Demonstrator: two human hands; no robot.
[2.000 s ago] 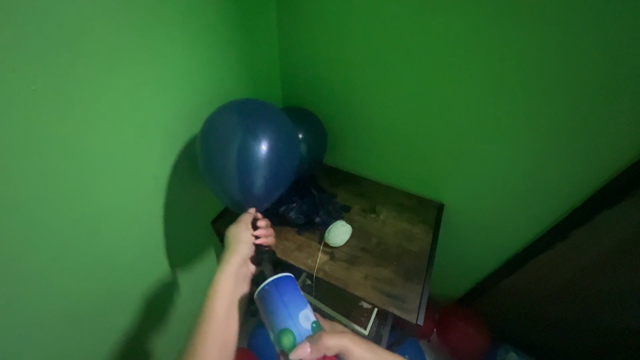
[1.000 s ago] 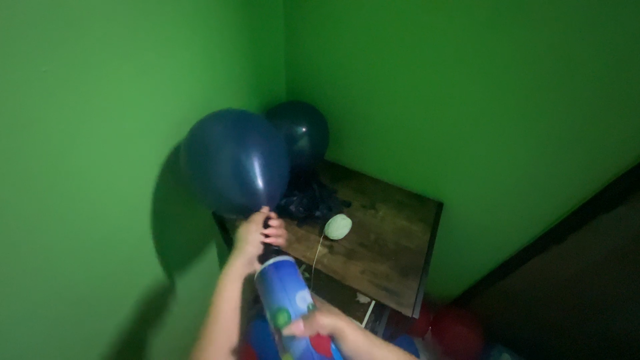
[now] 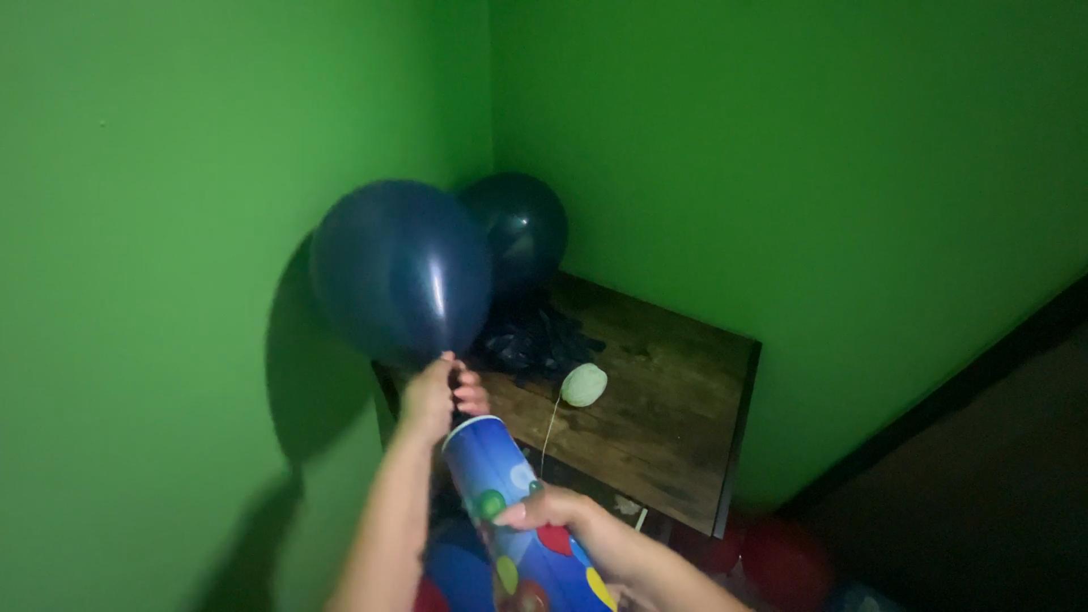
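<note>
My left hand (image 3: pixel 442 395) pinches the neck of an inflated dark blue balloon (image 3: pixel 399 268), which stands above it near the left wall. My right hand (image 3: pixel 544 508) grips a blue cylinder with a printed balloon pattern (image 3: pixel 489 463), perhaps a hand balloon pump; its upper end is just below my left hand. The balloon's mouth is hidden by my fingers. Behind it, a second dark balloon (image 3: pixel 520 225) rests in the corner. A pale green ball of string (image 3: pixel 585 385) lies on the wooden table, its loose strand running down over the front edge.
The wooden table (image 3: pixel 671 408) stands in the corner of green walls, with a heap of limp dark balloons (image 3: pixel 535 340) on it. Below are a blue balloon (image 3: pixel 459 565) and red balloons (image 3: pixel 786 561). A dark door-like panel (image 3: pixel 969 493) is at the lower right.
The dark blue balloon in my left hand leans further left than two seconds ago. My right hand has shifted along with the cylinder. The string ball has stayed on the table.
</note>
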